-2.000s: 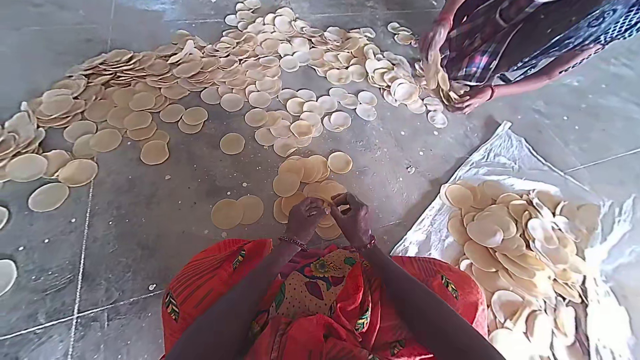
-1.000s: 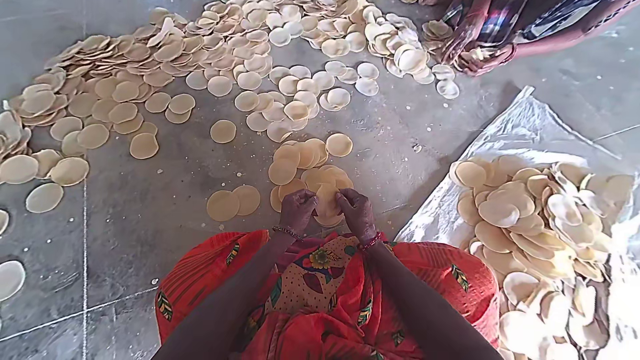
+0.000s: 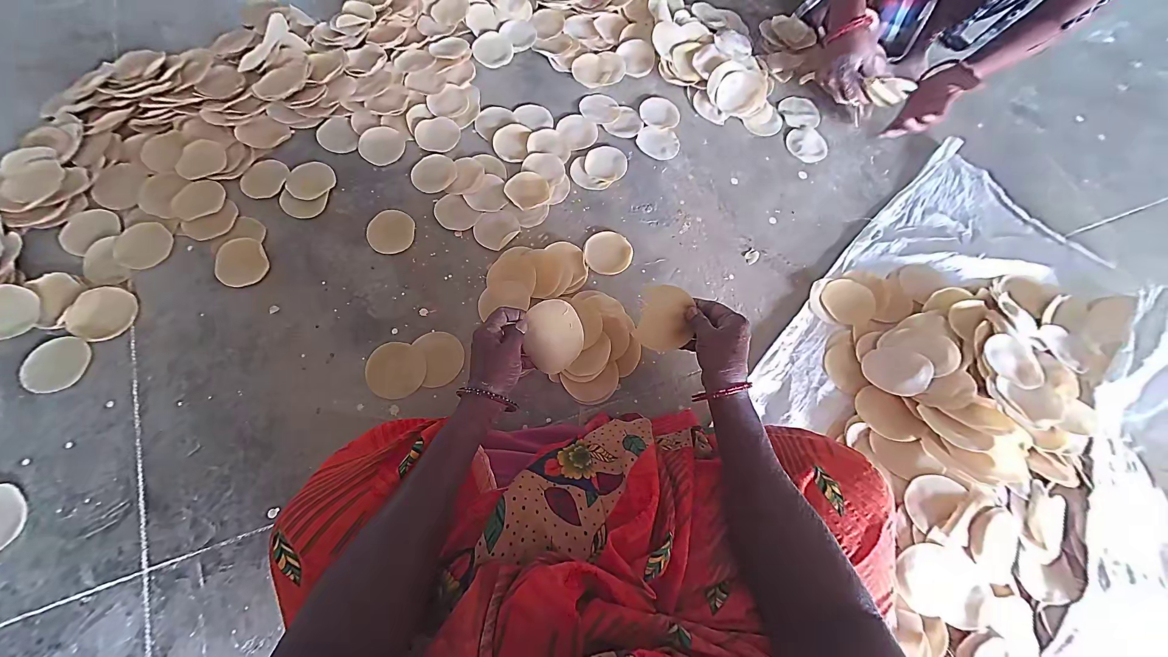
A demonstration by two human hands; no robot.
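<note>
My left hand (image 3: 499, 351) grips the edge of a thin round cream-coloured disc (image 3: 554, 336), held over a small loose pile of like discs (image 3: 593, 360) on the floor before me. A second disc (image 3: 665, 318) is pinched in my right hand (image 3: 721, 336), just to the right of that pile. The two held discs are apart. Left of my left hand, two overlapping discs (image 3: 395, 370) lie flat on the floor. One disc (image 3: 608, 253) touches the far edge of the pile.
A long heap of discs (image 3: 219, 82) stretches across the far side of the grey floor (image 3: 301, 474). At the right, a mound of discs (image 3: 949, 365) rests on a white plastic sheet (image 3: 958, 210). Another person's hands (image 3: 849, 68) hold discs at the upper right.
My hands were close together at one disc; now they are apart, each with its own disc. The other person's hands have shifted at the far end of the heap.
</note>
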